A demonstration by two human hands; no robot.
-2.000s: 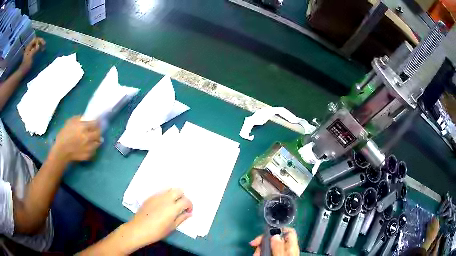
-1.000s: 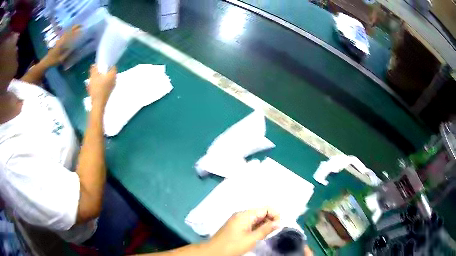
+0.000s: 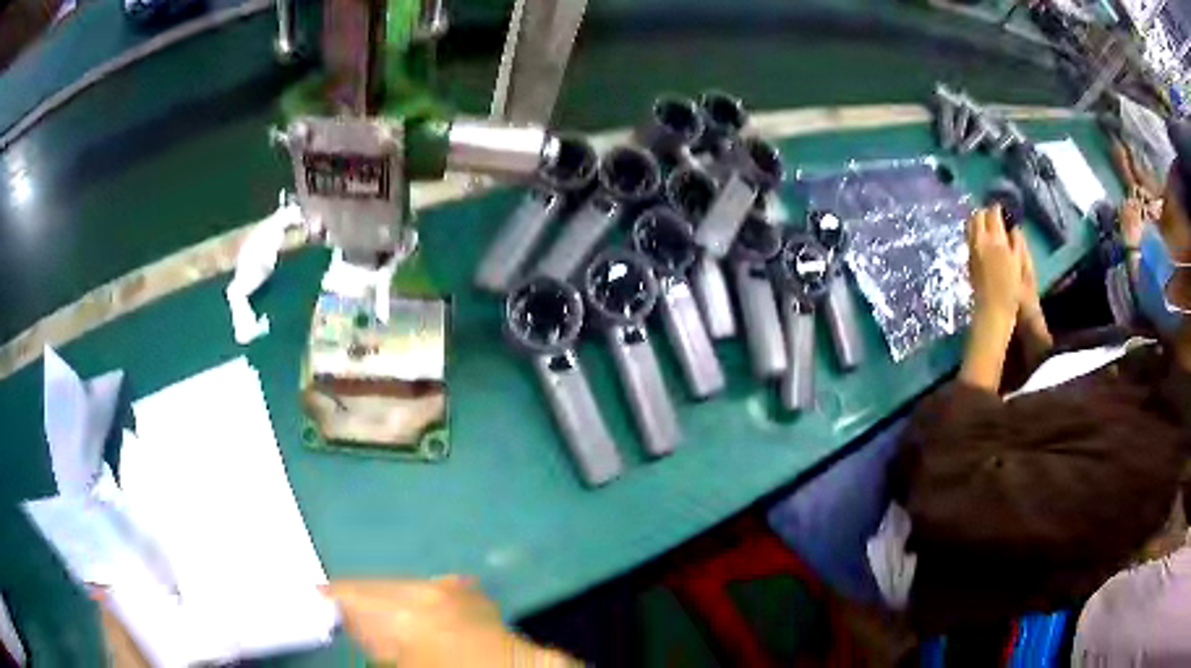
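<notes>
A flat stack of white paper or foam sleeves lies at the lower left. Folded, opened white sleeves stand up along its left side. My left hand is mostly cut off at the bottom edge, against the lower end of this white material; its grip is hidden. My right hand is blurred at the bottom edge, its fingertips at the stack's lower right corner; I cannot tell if it holds anything. No grey unit shows in either hand. The press base stands right of the stack, under the press head.
Several grey handheld units with black ring heads lie right of the press. A clear plastic bag lies beyond them. A person in a dark top works at the right. A curved white strip lies left of the press.
The view has swung right, bringing the press and unit cluster to the middle. The neighbour at left has left the view. The grey unit formerly in my right hand no longer shows there.
</notes>
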